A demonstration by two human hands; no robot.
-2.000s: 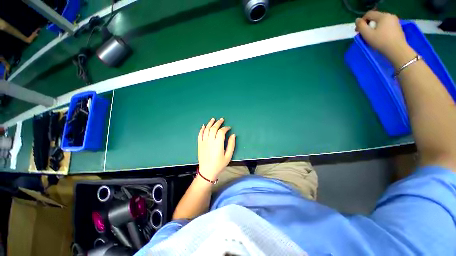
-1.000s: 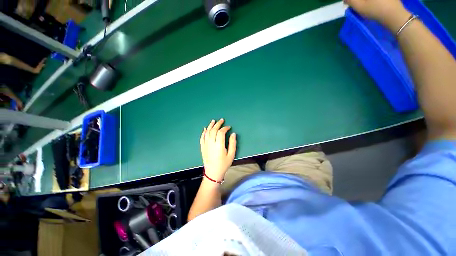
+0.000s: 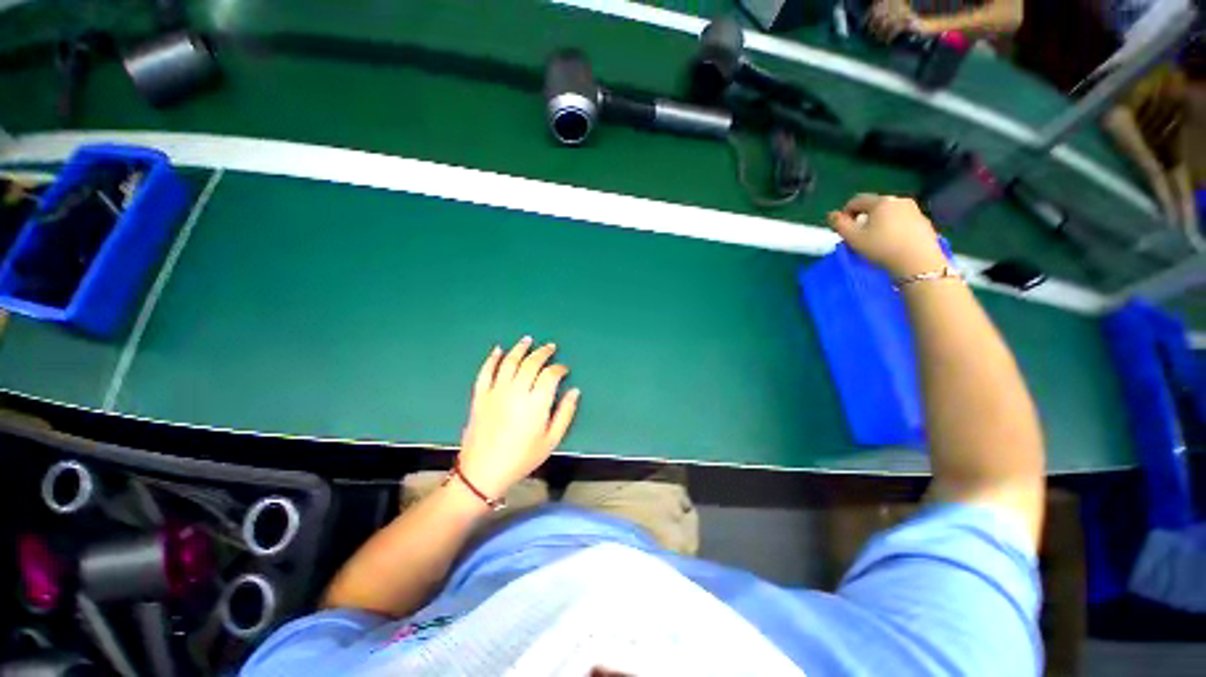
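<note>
My left hand (image 3: pixel 513 418) lies palm down on the green bench (image 3: pixel 397 304), fingers spread and holding nothing. My right hand (image 3: pixel 891 238) is at the far rim of an open blue bin (image 3: pixel 860 344) on the right of the bench. Its fingers are curled around a small white item (image 3: pixel 861 218), mostly hidden in the hand; I cannot tell what it is. My right forearm covers part of the bin, so its inside is only partly seen.
A blue bin (image 3: pixel 155 251) of dark parts stands left. Beyond the white rail (image 3: pixel 529 196) are hair dryers (image 3: pixel 570 99) and cords. A black tote (image 3: pixel 307 509) of dryers is low left. Another blue bin (image 3: pixel 1164 397) is far right. Other people's arms (image 3: pixel 972 19) show at the back.
The view has turned right, bringing more dryers, other people and the far-right bin into sight. My left hand still rests on the bench, and my right hand is still at the bin's far rim.
</note>
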